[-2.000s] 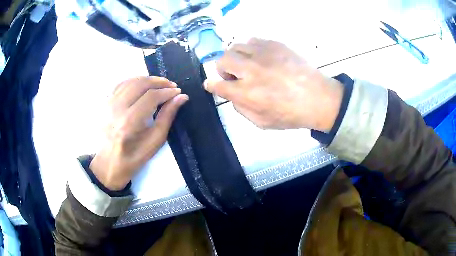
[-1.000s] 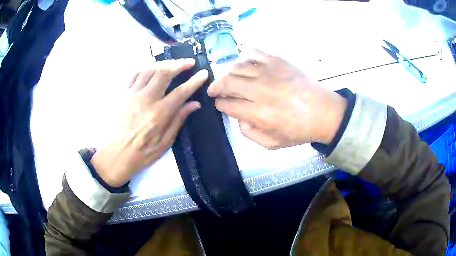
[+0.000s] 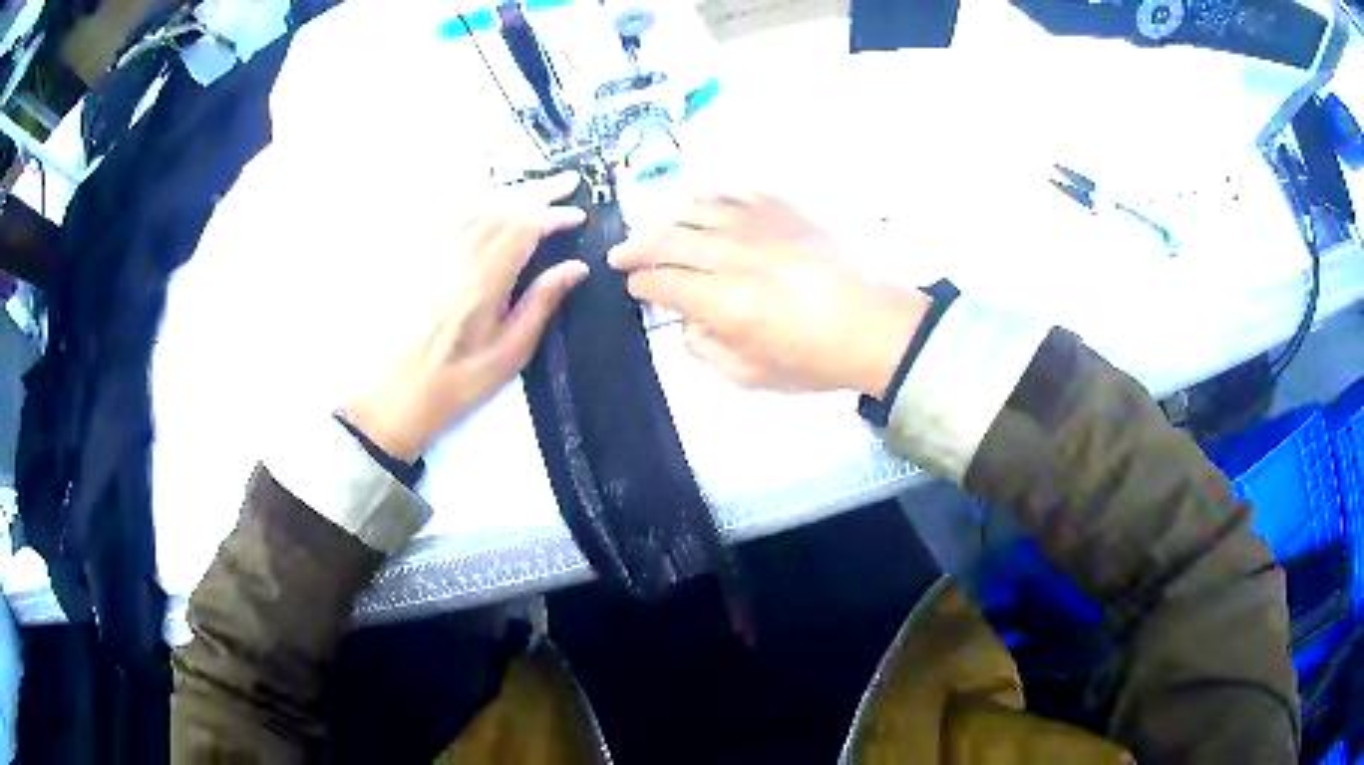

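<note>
A long dark strip (image 3: 613,404) runs from under the presser foot (image 3: 600,183) down over the table's front edge, its lower end hanging. A pale line runs along its left side. My left hand (image 3: 486,307) lies on the strip's left edge near the foot, fingers spread and pressing on the cloth. My right hand (image 3: 763,284) is at the strip's right edge, fingertips bent together on it just below the blue-grey cylinder (image 3: 652,150). Whether the right fingers pinch the edge is too blurred to tell.
Thread snips (image 3: 1114,209) lie open on the white table (image 3: 972,359) at the right. Black garment cloth (image 3: 120,344) is heaped along the left. Blue crates (image 3: 1301,493) stand lower right. A black band (image 3: 905,23) hangs over the machine arm at the top.
The view has tilted up, showing more of the machine. My left hand moved up onto the strip beside the foot and opened from its earlier pinch. The strip's lower end has moved up slightly.
</note>
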